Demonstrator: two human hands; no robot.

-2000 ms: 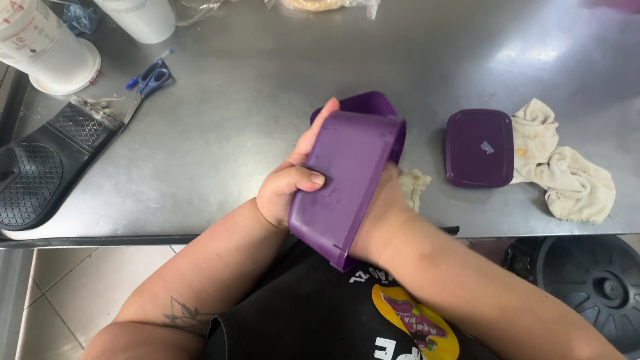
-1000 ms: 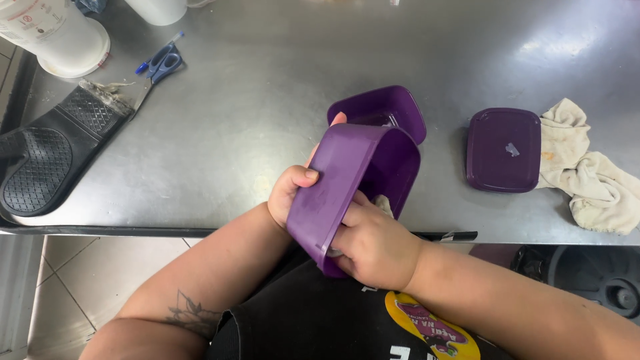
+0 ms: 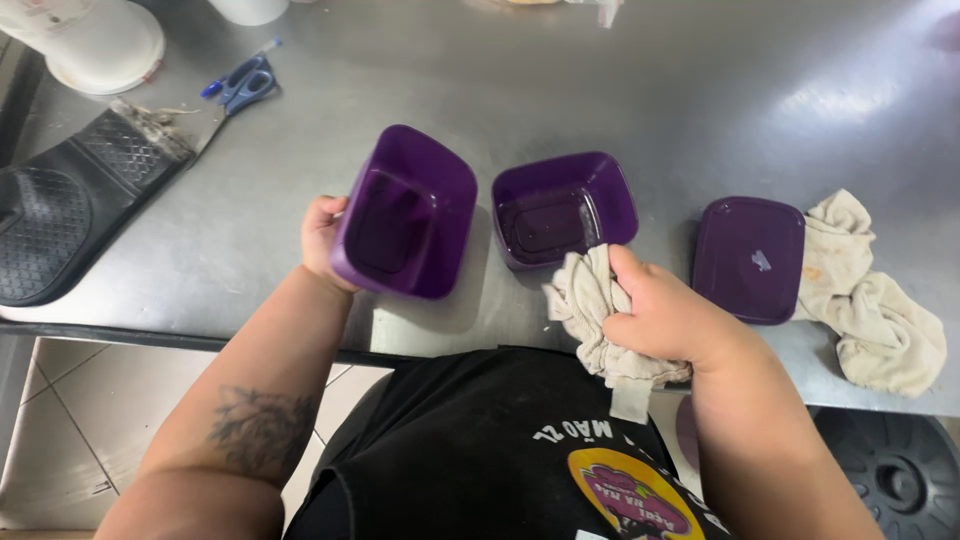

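Observation:
My left hand (image 3: 327,244) grips a purple plastic container (image 3: 409,214) by its left side, tilted so that its hollow inside faces up toward me. In my right hand (image 3: 667,307) is a crumpled off-white cloth (image 3: 600,319), held near the front edge of the metal table. Just behind the cloth, a second purple container (image 3: 566,210) stands with its open top up. To the right lies a flat-looking purple container or lid (image 3: 750,259), with a small pale mark on it, against another off-white cloth (image 3: 889,330).
Blue-handled scissors (image 3: 251,86) and a blue pen (image 3: 214,88) lie at the back left, beside a black textured object (image 3: 82,199). White tubs (image 3: 105,45) stand in the far left corner. A round black lid (image 3: 896,480) is below the table at the right.
My right hand has come out of the held container with the cloth and moved right. The held container has moved left, apart from the one behind it, and now faces up.

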